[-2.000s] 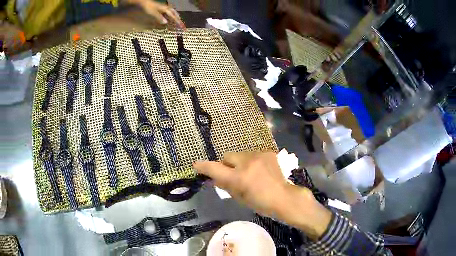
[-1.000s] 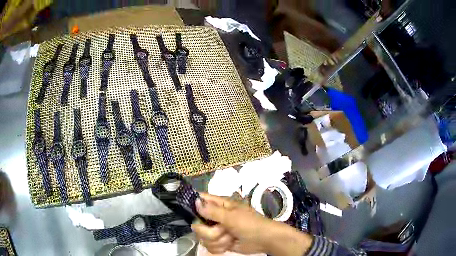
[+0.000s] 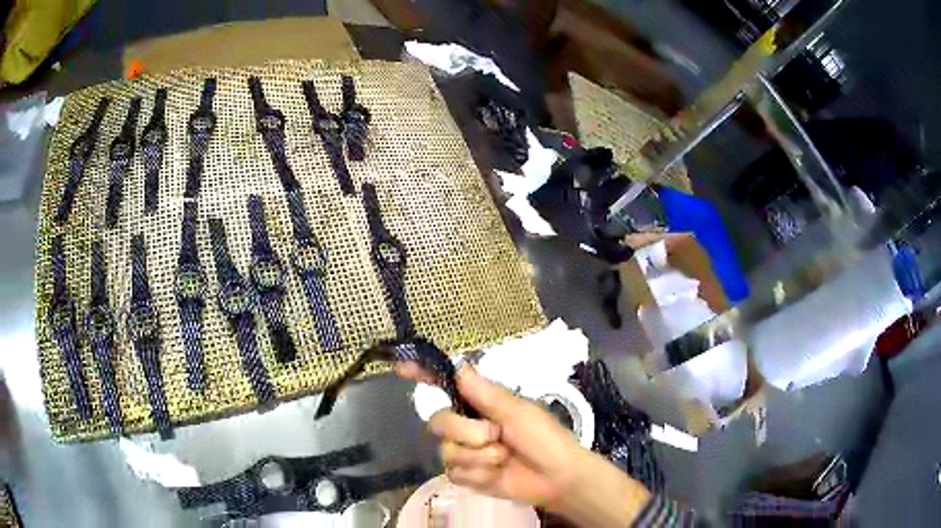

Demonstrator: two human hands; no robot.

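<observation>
My right hand (image 3: 506, 443) enters from the lower right and grips a dark strap piece (image 3: 369, 359) between thumb and fingers. The strap is bent; its free end hangs to the left over the front edge of the mesh mat (image 3: 454, 227). The part nearest my palm is hidden by the fingers. Dark patterned strap pieces with round rings lie in two rows on the mat, one of them (image 3: 390, 258) just above my hand. My left hand is not in view.
Waiting straps (image 3: 273, 476) lie on the metal bench below the mat. A pale bowl (image 3: 464, 507) is below my hand. A white tape roll (image 3: 578, 407), white paper (image 3: 537, 356) and a dark strap pile (image 3: 619, 423) lie to its right. An open box (image 3: 671, 278) stands farther right.
The hand lay over the mat's front edge, with a strap stretched flat to its left. It then held a looped strap lower down; now it is slightly higher and the strap's end extends left.
</observation>
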